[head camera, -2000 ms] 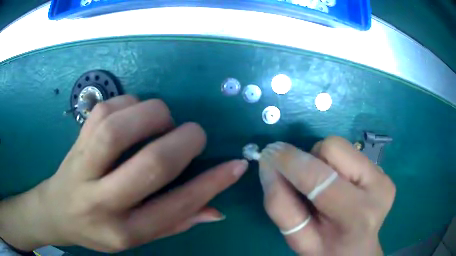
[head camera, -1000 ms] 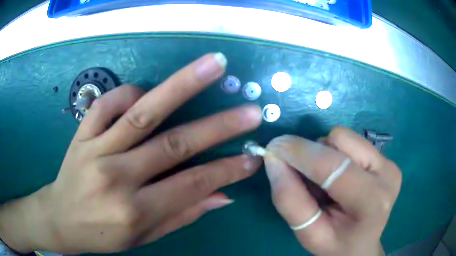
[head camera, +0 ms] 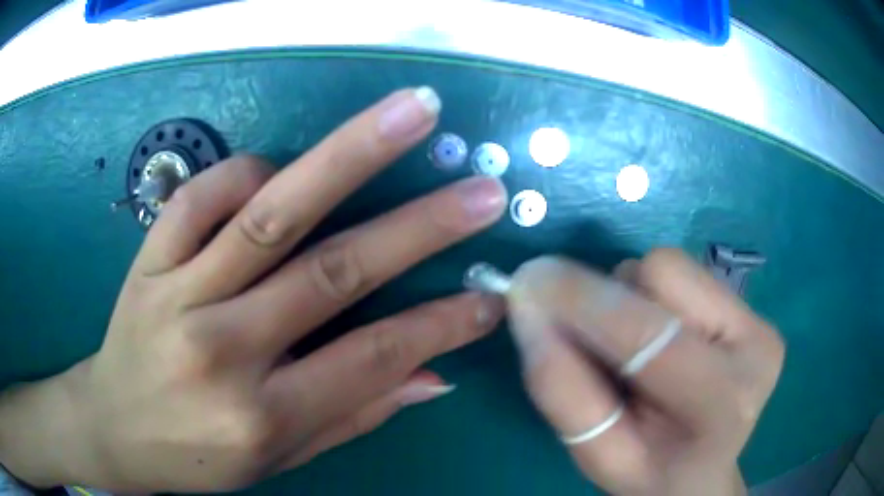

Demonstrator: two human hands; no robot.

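A small clear-silvery disc [head camera: 475, 276] lies on the green bench between my hands. My left hand [head camera: 281, 310] is spread over the bench with its fingers apart; its index fingertip is at the disc's near edge and seems to hold it down. My right hand [head camera: 630, 358], slightly blurred and with whitish finger cots, pinches a cotton swab [head camera: 497, 282]. The swab's white tip touches the disc; the rest of the swab is hidden by my fingers.
Several loose discs [head camera: 528, 208] lie beyond my hands. A black perforated ring part [head camera: 184, 140] is at the left, partly behind my left hand. A grey bracket [head camera: 732, 263] is at the right. A blue tray [head camera: 620, 17] stands beyond the pale metal rail [head camera: 407, 27].
Since two seconds ago, my left hand's curled fingers have stretched out towards the loose discs. My right hand has shifted slightly right and stays at the small disc with the swab. The view has tilted slightly.
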